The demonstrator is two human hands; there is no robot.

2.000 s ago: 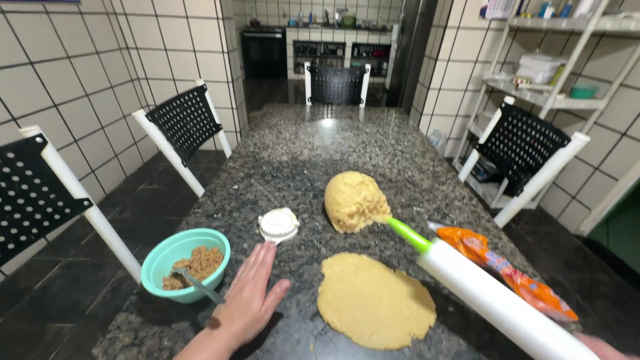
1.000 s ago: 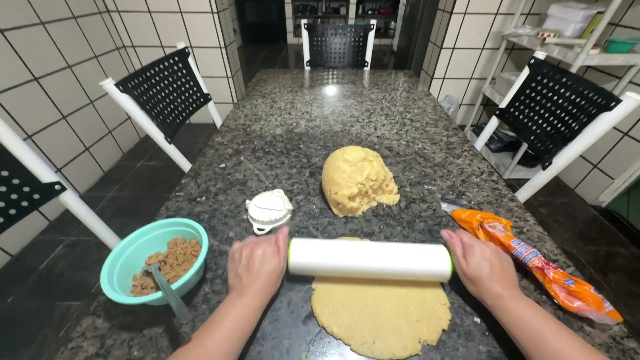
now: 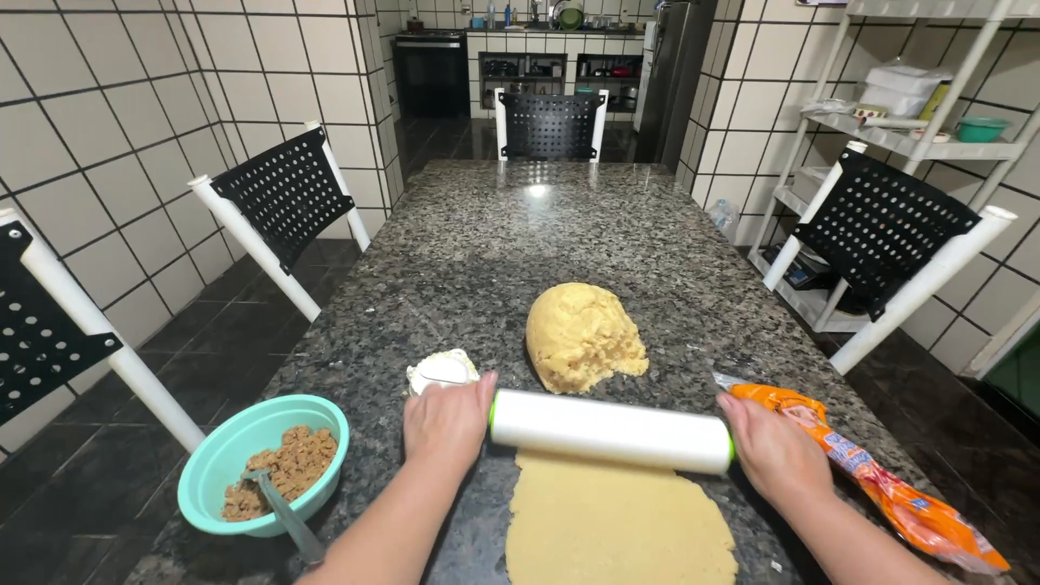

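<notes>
A white rolling pin (image 3: 611,431) with green ends lies across the far edge of a flattened sheet of yellow dough (image 3: 617,524). My left hand (image 3: 448,422) is closed around its left handle, and my right hand (image 3: 776,447) grips the right one; both handles are hidden by the fingers. Just beyond the pin sits a lump of dough (image 3: 581,337) with a torn side. A white plastic dough press (image 3: 443,370) lies behind my left hand, partly covered by it. At the left, a turquoise bowl (image 3: 195,479) holds crumbly brown filling (image 3: 296,467) and a metal utensil (image 3: 284,516).
An orange plastic package (image 3: 873,479) lies beside my right forearm. Black and white chairs (image 3: 284,195) (image 3: 886,227) flank the speckled stone table (image 3: 520,236), with another chair (image 3: 552,126) at its far end. A white shelf unit (image 3: 894,138) stands at the right.
Two seconds ago my left hand lay flat beside the bowl, off the pin; now it grips the pin's left end. The pin has moved from the right onto the dough, which now spreads farther.
</notes>
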